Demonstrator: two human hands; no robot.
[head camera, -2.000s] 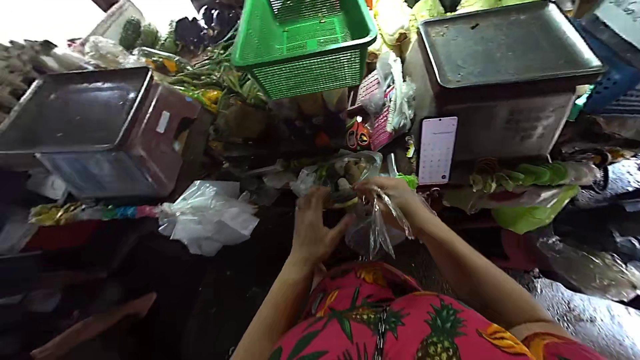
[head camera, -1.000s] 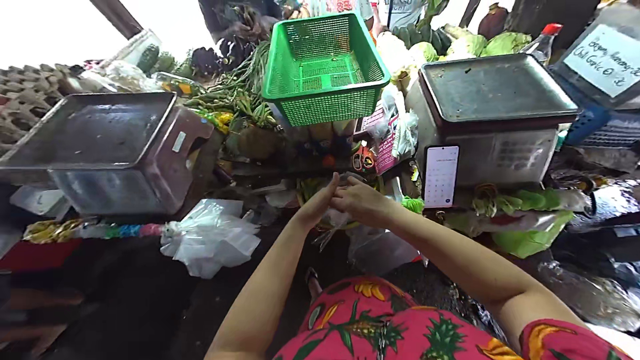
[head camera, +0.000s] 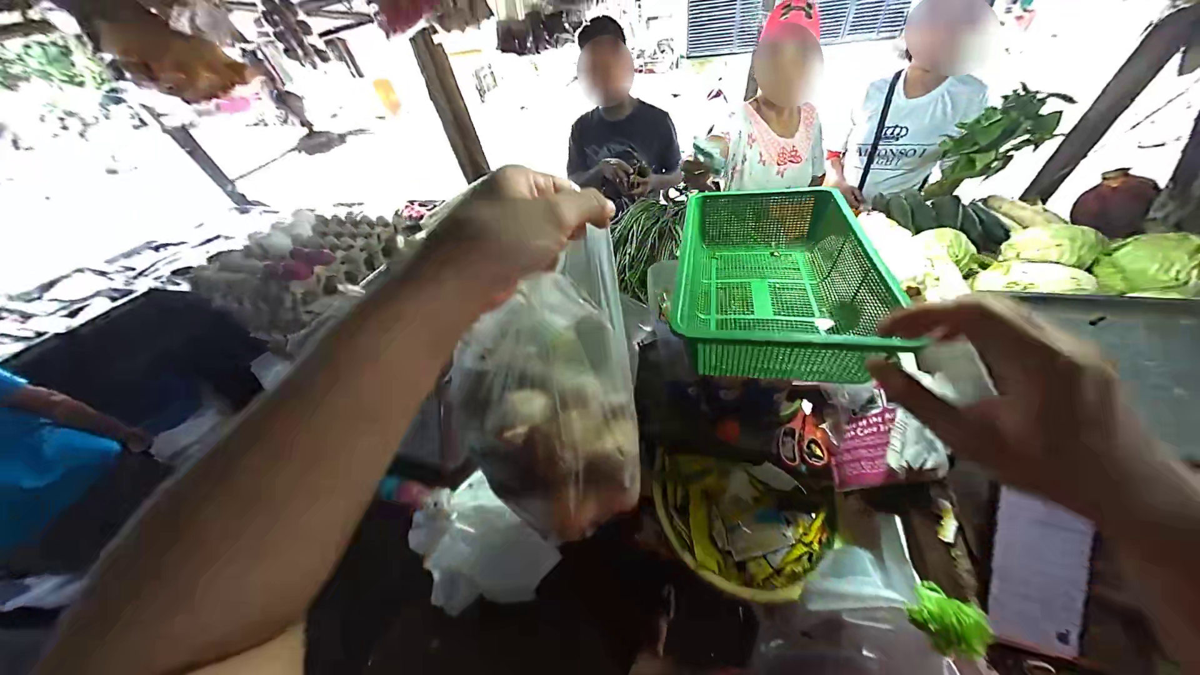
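Observation:
My left hand (head camera: 539, 220) grips the gathered top of a clear plastic bag (head camera: 562, 422), which hangs below it with pale and brownish produce inside. My right hand (head camera: 1012, 403) is at the near right corner of a green plastic basket (head camera: 783, 352), thumb and fingers apart around the rim; whether it touches the rim is hard to tell. The basket holds only a few small scraps. Below it stands a round container (head camera: 741, 581) with yellow-green strips and paper-like pieces. A phone (head camera: 1041, 567) leans at the lower right, and a white plastic bag (head camera: 483, 544) hangs left of the container.
Several people stand across the stall, one in a dark shirt (head camera: 623, 141), one in a red cap (head camera: 792, 19), one in a white shirt (head camera: 919, 131). Cabbages (head camera: 1055, 246) lie at the right, long green beans (head camera: 647, 239) behind the basket, egg trays (head camera: 347, 248) at the left. A wooden post (head camera: 450, 103) rises behind.
My hands were close together low in front of me; now they are apart and raised, the left with the filled bag, the right at the basket. The view has tilted up towards the people.

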